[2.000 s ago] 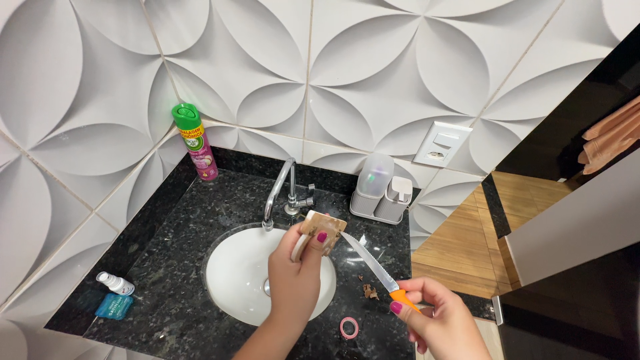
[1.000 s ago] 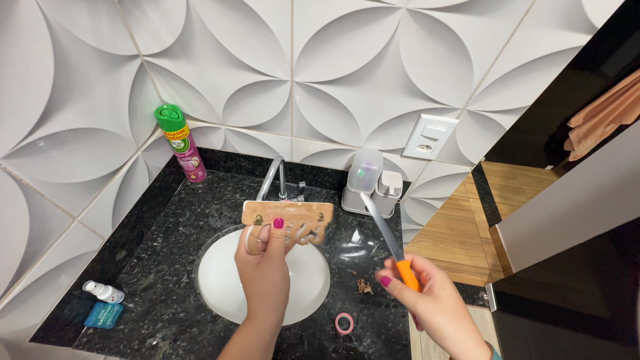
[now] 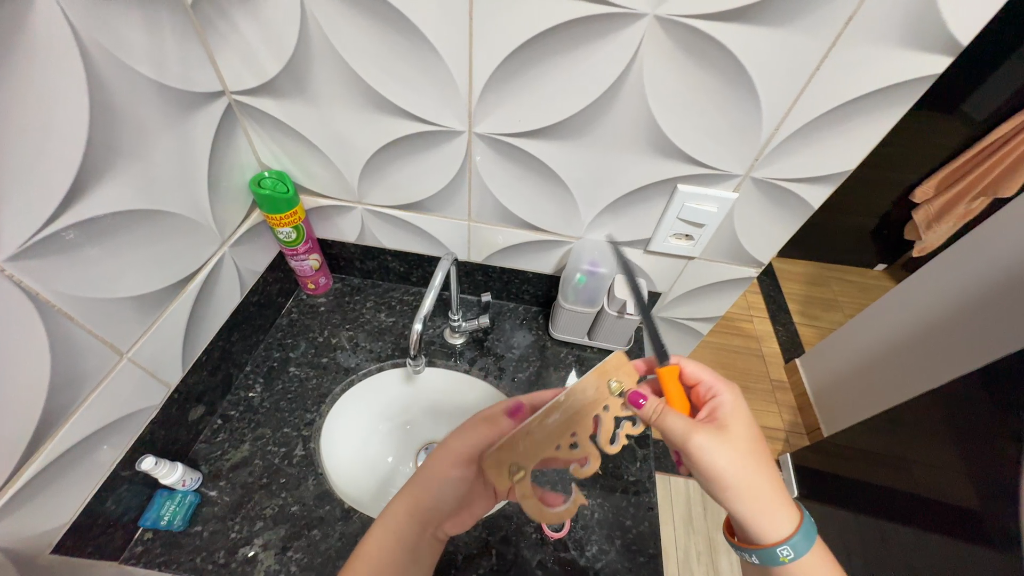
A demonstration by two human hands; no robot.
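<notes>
A cut-out wooden piece with a scrolled edge and small brass-coloured fittings (image 3: pixel 552 424) is held tilted above the sink's right side. My left hand (image 3: pixel 472 456) grips its lower left end. My right hand (image 3: pixel 704 424) holds an orange-handled knife (image 3: pixel 674 390) with the blade pointing up, while its thumb and fingers also touch the upper right end of the wooden piece. A pink ring (image 3: pixel 556 529) lies on the counter, partly hidden below the wooden piece.
A white basin (image 3: pixel 384 432) with a chrome faucet (image 3: pixel 436 300) is set in a black granite counter (image 3: pixel 264 416). An air freshener can (image 3: pixel 292 232), a soap dispenser set (image 3: pixel 596 320), a small white bottle (image 3: pixel 170 472) and a blue packet (image 3: pixel 170 510) stand or lie around it. A wall socket (image 3: pixel 692 221) is behind.
The wooden piece has turned from level to a diagonal tilt. My right hand, still with the knife, has come to the wooden piece and now touches its upper end.
</notes>
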